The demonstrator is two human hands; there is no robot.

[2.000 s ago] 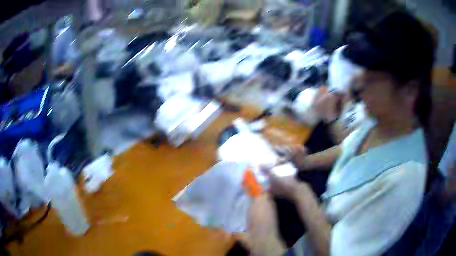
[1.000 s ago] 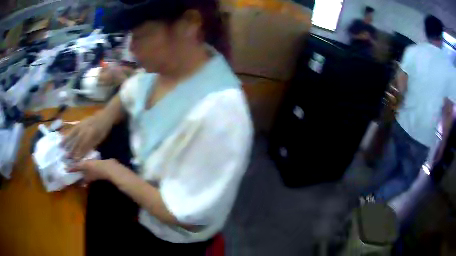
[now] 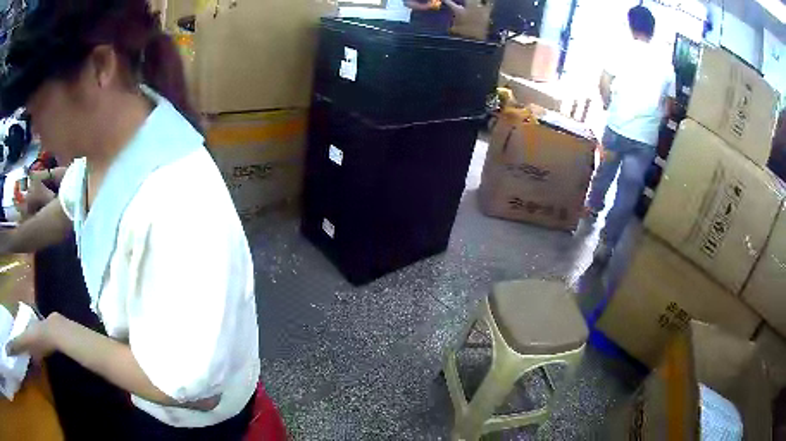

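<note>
Neither of my hands is in view. Nearest in front is a co-worker (image 3: 172,284) at the left, in a white top with a pale blue collar and a dark cap, head bent down. One hand (image 3: 36,336) of this person holds a white item (image 3: 15,344) over the orange-brown table (image 3: 39,400) at the left edge. The item is cut off by the picture's edge, and I cannot tell whether it is a cloth or a camera part.
A beige stool (image 3: 539,319) stands on the grey speckled floor (image 3: 345,344). Behind are stacked black crates (image 3: 388,181) and a carton (image 3: 539,172). More cartons (image 3: 715,198) are stacked at the right. Another person (image 3: 633,103) stands farther back.
The view has swung right, away from the table. The hand with orange finger cots and the grey-white cloth, seen two seconds ago, are out of the picture. Crates, cartons and the stool show more fully.
</note>
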